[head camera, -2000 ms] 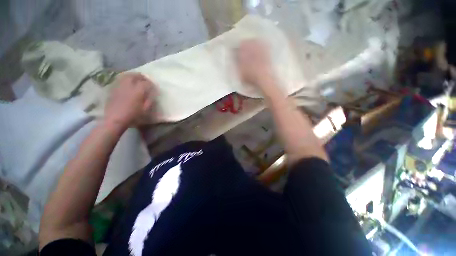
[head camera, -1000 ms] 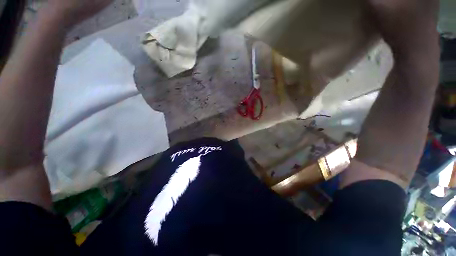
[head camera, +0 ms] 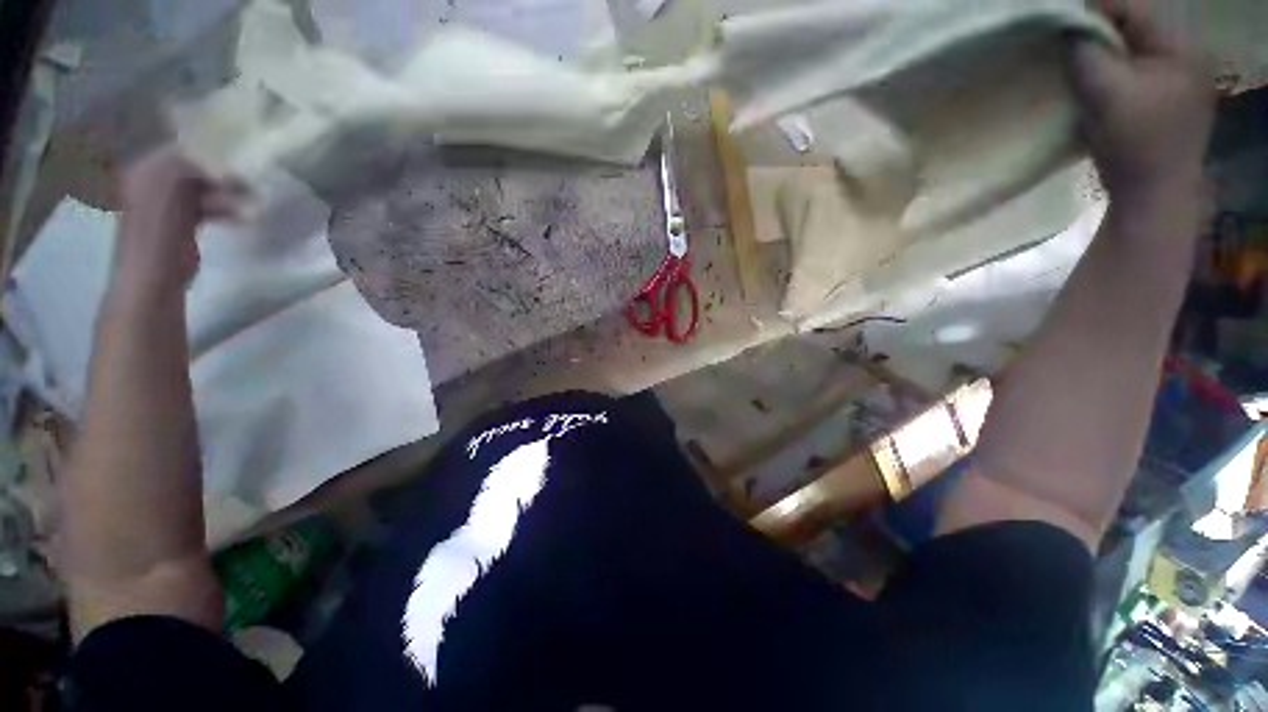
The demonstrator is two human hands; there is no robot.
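A long cream cut piece (head camera: pixel 529 109) stretches between my hands across the far part of the table, its folds blurred. My right hand (head camera: pixel 1133 91) grips its right end, raised at the upper right. My left hand (head camera: pixel 178 202) is at its left end, blurred, so the finger contact is unclear. Shears (head camera: pixel 673 264) with red handles lie on the table below the cloth, blades pointing away from me. A wooden ruler (head camera: pixel 736 202) lies just right of the shears.
White cut pieces (head camera: pixel 313 383) lie at the left near the table edge. A cream piece (head camera: pixel 834 230) lies right of the ruler. The worn table (head camera: pixel 487 264) carries dark thread bits. A green item (head camera: pixel 264 570) is below left, and brightly lit equipment (head camera: pixel 1196 570) is at the lower right.
The cream piece, lying lower over the table two seconds ago, was lifted and is now spread wide between the hands. The left hand has come back into full view; the shears and ruler are uncovered.
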